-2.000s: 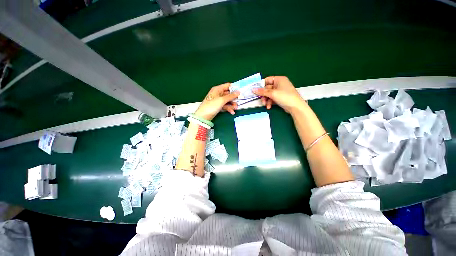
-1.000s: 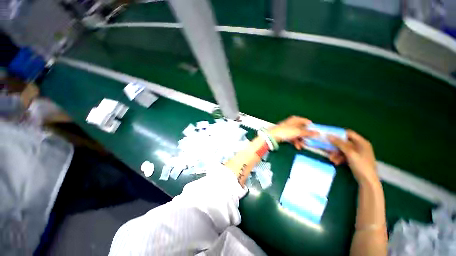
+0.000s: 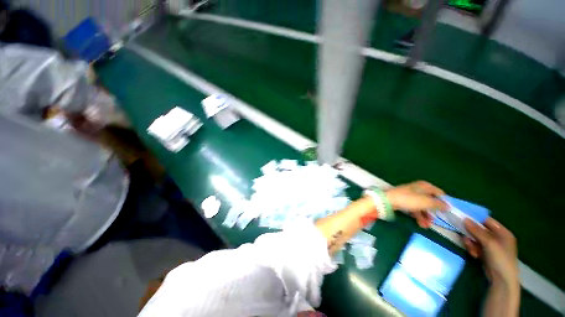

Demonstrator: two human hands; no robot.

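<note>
My left hand [image 3: 416, 199] and my right hand [image 3: 495, 244] hold a paper set [image 3: 457, 215] between them, a blue card with a white paper on it, over the conveyor rail. Blue printed cards [image 3: 422, 275] lie on the green bench just below my hands, in two stacks end to end, with glare on them. A loose heap of small folded leaflets [image 3: 297, 195] lies to the left, partly behind my left forearm. The picture is blurred, so print cannot be read.
A slanting grey post [image 3: 342, 80] stands behind the leaflet heap. White paper bundles [image 3: 175, 128] and a small white round item [image 3: 210, 206] lie further left. Another person in pale clothing [image 3: 56, 167] is at the far left. The conveyor [image 3: 396, 124] runs behind the rail.
The view has turned to the left, so the bench things and my hands appear further right. The right heap has left the picture. Both hands still hold the paper set.
</note>
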